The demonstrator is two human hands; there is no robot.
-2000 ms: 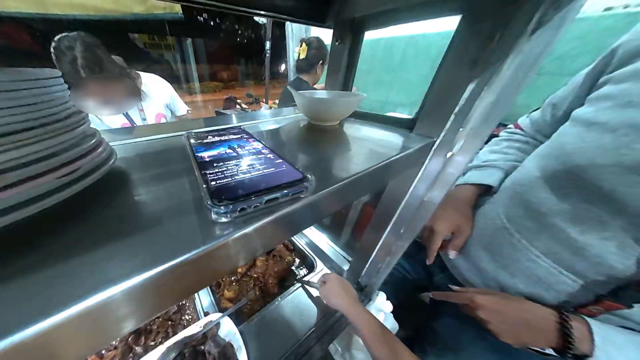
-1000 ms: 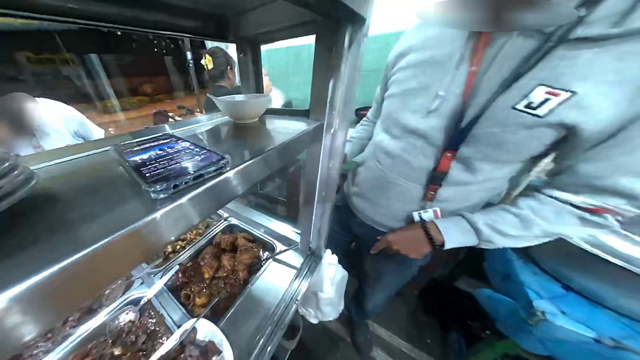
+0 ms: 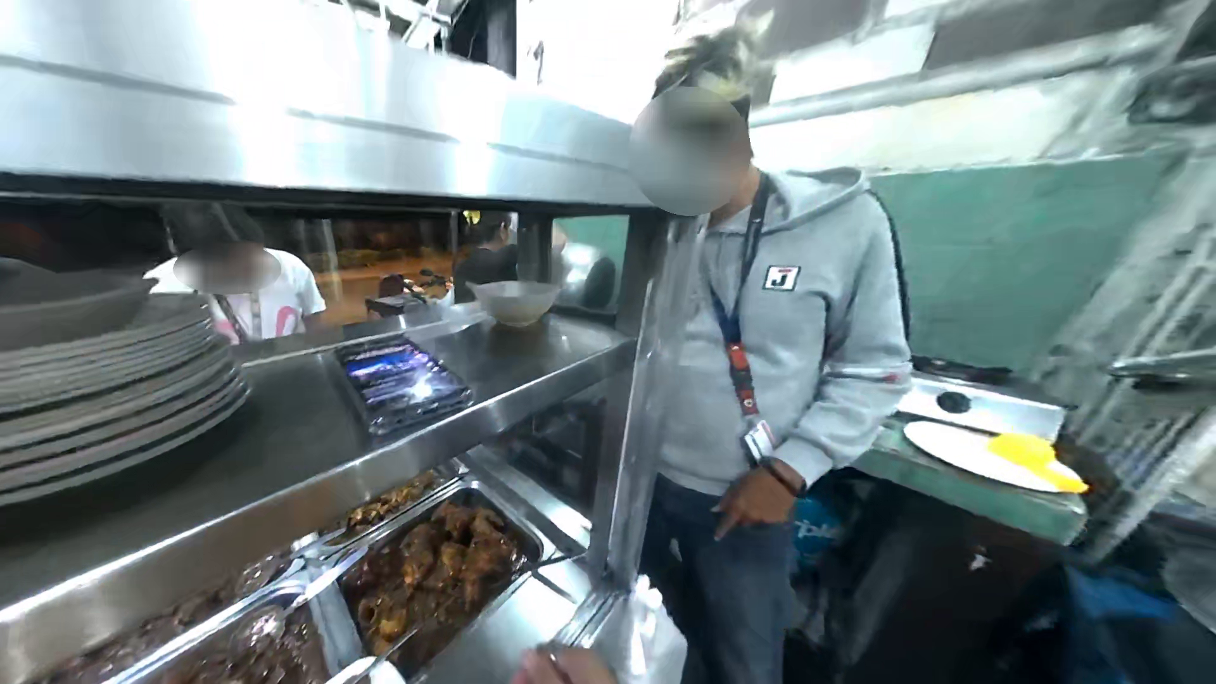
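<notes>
At the bottom edge are the blurred fingers of a hand, likely my right hand, with a thin dark thing against them; most of the hand is cut off. Left of it, the rim of a white dish shows with a utensil across it. Above lies a metal tray of saucy brown meat pieces, with a utensil handle leaning over its right edge. Another tray of dark stewed food is at its left, a spoon in it. My left hand is out of view.
A steel shelf above the trays bears stacked plates, a phone and a bowl. A person in a grey hoodie stands beyond the metal post. A white plate with something yellow rests at right.
Fingers show at the bottom edge, where no hand was visible one second ago. The view has swung about and now takes in more of the person in grey.
</notes>
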